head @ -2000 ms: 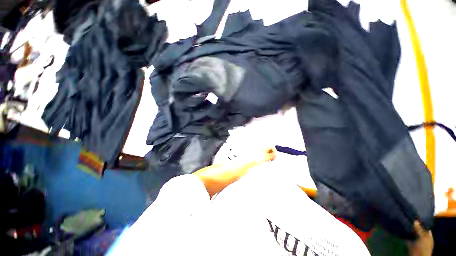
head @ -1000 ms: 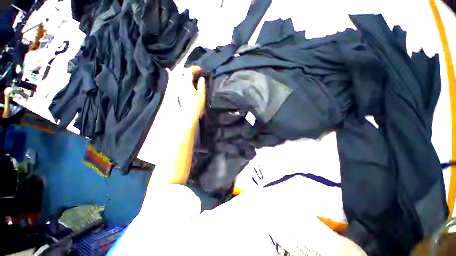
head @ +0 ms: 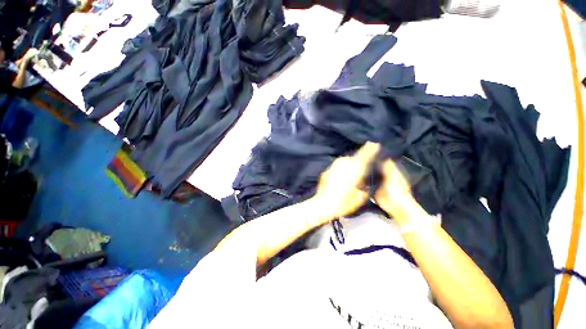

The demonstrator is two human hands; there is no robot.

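Note:
Dark navy trousers (head: 417, 135) lie heaped on the white table (head: 443, 51) in front of me, with long legs down the right side. My left hand (head: 349, 180) and my right hand (head: 393, 189) meet over the near edge of the heap. Both pinch a bunch of the dark cloth between them; the fingertips are blurred. Thread snips (head: 337, 232) seem to lie on the white surface just below my hands. A dark cloth strip (head: 382, 249) lies nearer to me.
A second navy garment heap (head: 193, 83) lies on the left of the table, hanging over its edge. A darker pile (head: 392, 8) is at the far edge. Yellow tape (head: 575, 96) runs down the right. A blue bag (head: 128, 302) and blue floor (head: 83, 186) are at lower left.
My left hand has moved right from the heap's left end onto the cloth. My right hand has come in beside it. The grey lining and white ticket are now covered as the cloth was folded over.

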